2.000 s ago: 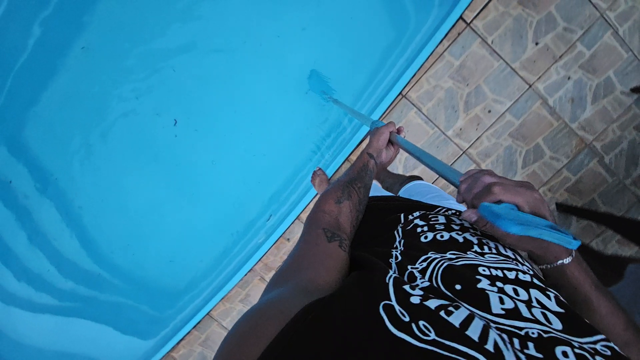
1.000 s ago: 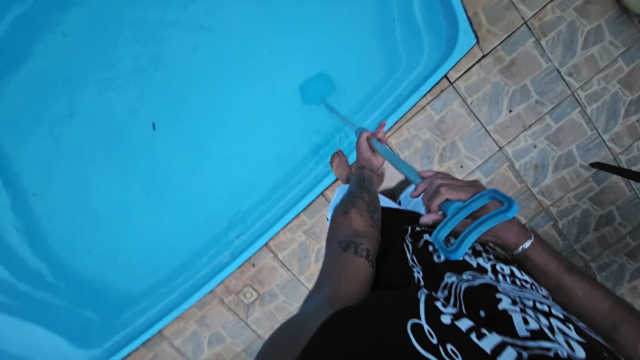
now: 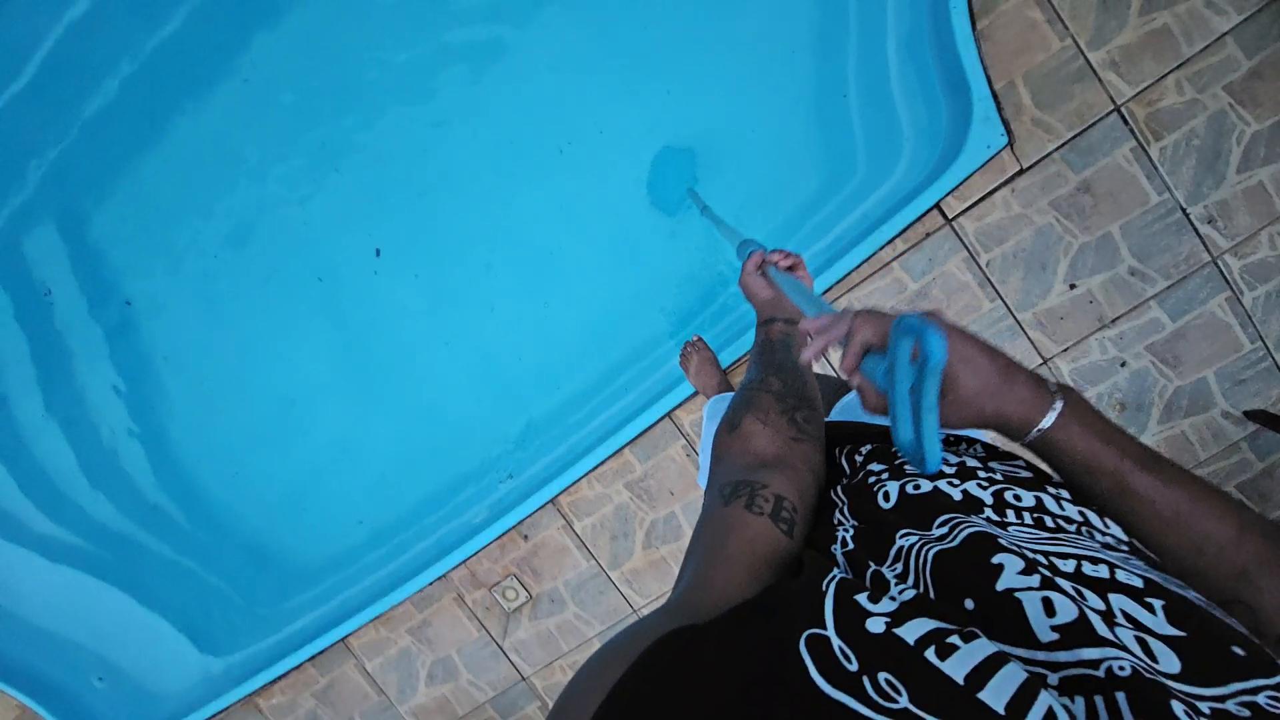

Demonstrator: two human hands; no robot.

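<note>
A long blue pole (image 3: 797, 292) slants from my body out over the pool. My left hand (image 3: 775, 278) is closed around its middle, just below a collar on the pole. Near the pole's upper end, my right hand (image 3: 890, 362) grips it beside a blurred blue loop handle (image 3: 918, 390). The far end of the pole goes down into the water, where a darker blue, rounded head (image 3: 671, 181) shows under the surface; its exact kind is unclear.
The blue pool (image 3: 380, 330) has a raised light-blue rim (image 3: 480, 548) and curved steps at the left. Stone-pattern tiles (image 3: 1090, 270) surround it. My bare foot (image 3: 703, 366) rests at the rim. A small square drain cover (image 3: 510, 593) lies in the tiles. Dark specks show in the pool.
The loop handle has turned, from lying broad in view a second ago to narrower and more upright. Both hands have stayed on the pole. The view has shifted along the pool edge.
</note>
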